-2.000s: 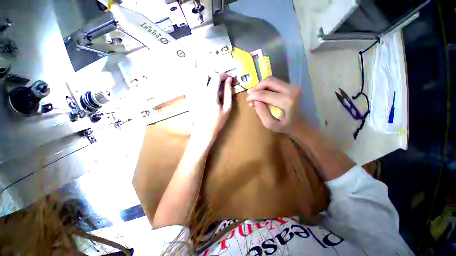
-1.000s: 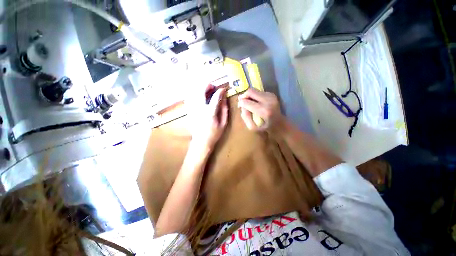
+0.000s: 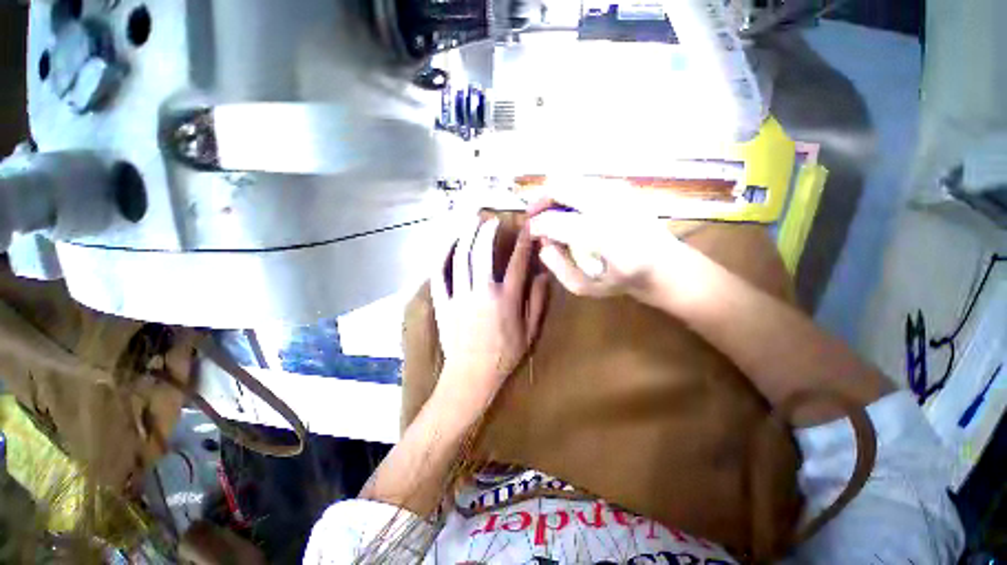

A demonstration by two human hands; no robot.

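The brown bag body (image 3: 652, 364) fills my lap, its upper edge at the white template with yellow end pieces (image 3: 771, 177). A reddish-brown strip (image 3: 629, 185) shows in the template's long slot. My left hand (image 3: 491, 292) lies on the bag near its upper left edge, fingers spread. My right hand (image 3: 591, 248) is closed beside it at the edge, around a small pale-yellow grip of a hand tool (image 3: 595, 266); the tool's tip is lost in glare. A thin brown handle loop (image 3: 865, 458) lies over my right forearm.
The large white machine head (image 3: 254, 177) stands at the left and above. Brown bags with loops (image 3: 83, 370) are at the lower left. Thread snips (image 3: 915, 351) and a slim blue tool (image 3: 978, 402) lie at the right. A grey-framed panel (image 3: 983, 188) is at the right edge.
The view has turned left. Both hands have moved left along the template, away from the yellow end. More of the slot, the brown bags and a handle loop now show.
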